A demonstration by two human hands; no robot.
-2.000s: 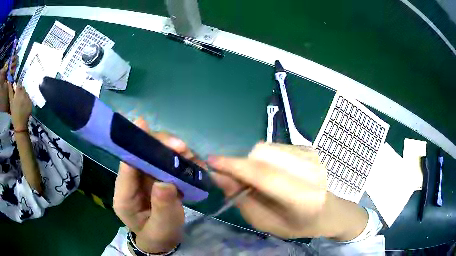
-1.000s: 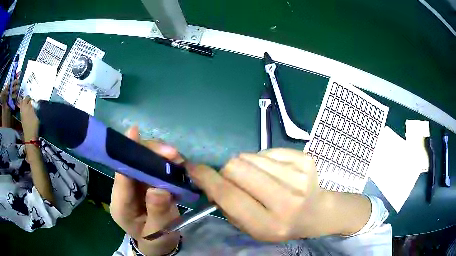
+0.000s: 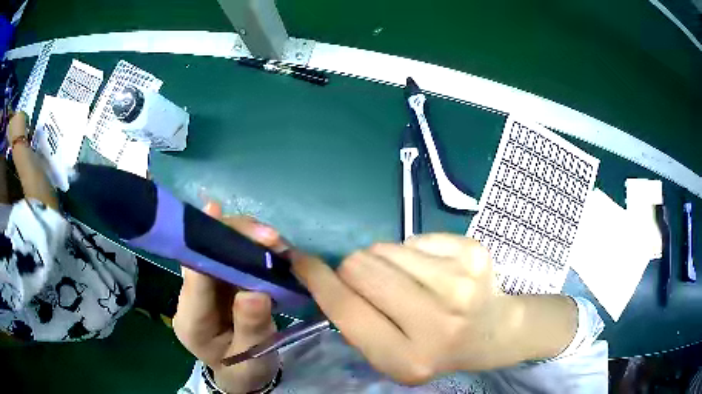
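A thick pen-shaped device [image 3: 165, 223] with a lavender shell, black front panel and dark pointed end slants across the lower left, above the bench. My left hand [image 3: 231, 308] holds it from below near its wide end. One small pale oval shows on the panel. My right hand [image 3: 408, 300] presses its fingertips on the panel at the wide end and covers part of it. My right hand also holds a thin silver tool, likely tweezers [image 3: 281, 340], whose tip points down-left below the device, in front of my left palm.
Two similar devices [image 3: 436, 158] lie on the green bench. At right are a printed label sheet [image 3: 536, 204], blank paper [image 3: 612, 258] and two dark thin items [image 3: 663, 250]. At left are a bottle [image 3: 158, 119], sheets and another person's arm [image 3: 32, 165]. A metal post [image 3: 258, 27] stands behind.
Since two seconds ago, my right fingertips have moved onto the device's panel and the silver tool has swung to point down-left. The neighbour's hand has moved.
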